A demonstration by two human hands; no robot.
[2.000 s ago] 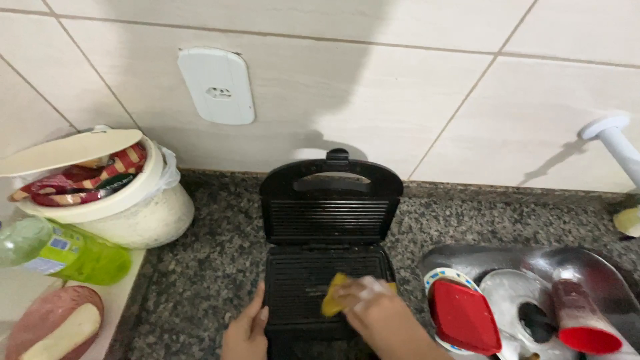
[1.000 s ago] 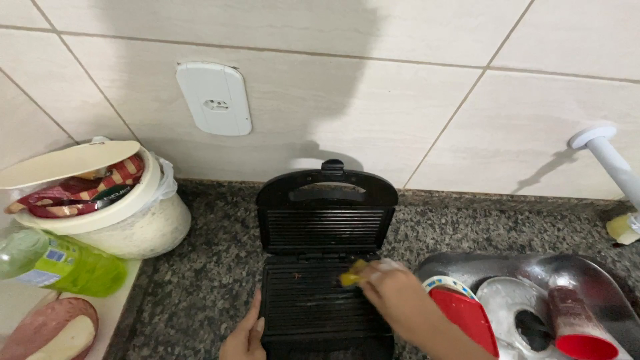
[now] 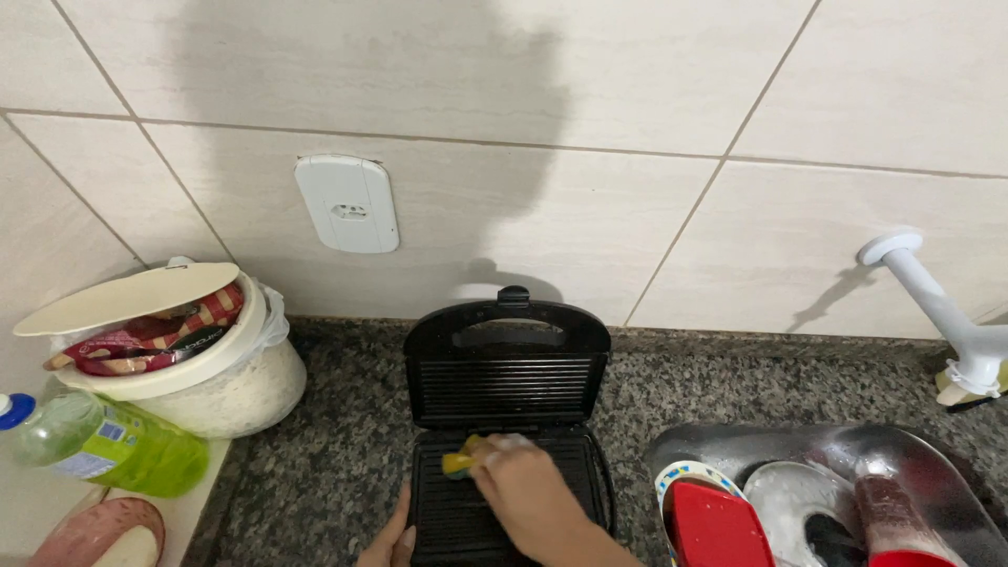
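Observation:
A black sandwich press (image 3: 508,386) lies unfolded on the granite counter, its ribbed lid leaning back near the tiled wall. My right hand (image 3: 524,488) holds a yellow and green sponge (image 3: 461,463) against the upper left of the lower ribbed plate, with whitish foam on the fingers. At the press's left edge is my left hand (image 3: 391,539), its fingers along the side of the base; the rest of it lies below the frame.
To the right, a steel sink (image 3: 858,441) holds a red container (image 3: 720,528), a plate and a red-based cup. A white faucet (image 3: 929,295) juts from the wall. At left stand a cream bin (image 3: 228,394) with wrappers and a green liquid bottle (image 3: 150,453). A socket (image 3: 350,205) sits above.
My right hand has moved with the sponge to the left across the lower plate. My left hand remains at the left edge of the press.

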